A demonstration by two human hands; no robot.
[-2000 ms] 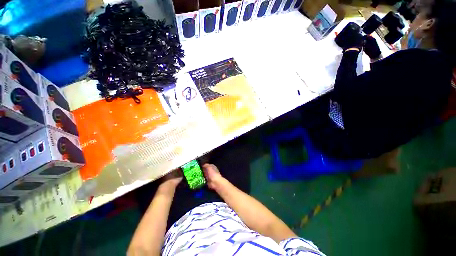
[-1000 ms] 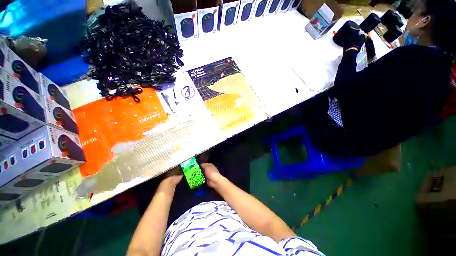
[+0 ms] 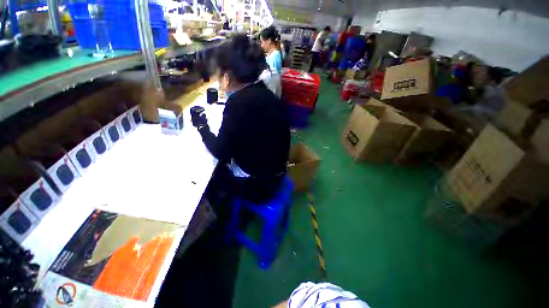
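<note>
Neither of my hands is in view; only my striped sleeve shows at the bottom edge. Nearest in front lies the printed work mat (image 3: 135, 255), black, brown and orange, flat on the white bench (image 3: 144, 174). The black cable heap (image 3: 17, 274) is cut off at the lower left edge. A row of upright retail boxes (image 3: 65, 172) with dark oval product pictures runs along the back of the bench, under the shelf.
A person in black (image 3: 256, 129) sits on a blue stool (image 3: 263, 222) and holds a dark item. Open cartons (image 3: 376, 129) stand on the green floor at right. A blue bin (image 3: 111, 27) is on the shelf. Red crates (image 3: 300, 88) stand further back.
The view has swung right and up. The seated person now shows near the middle, and the aisle and cartons have come in. My hands and the green object have left the picture.
</note>
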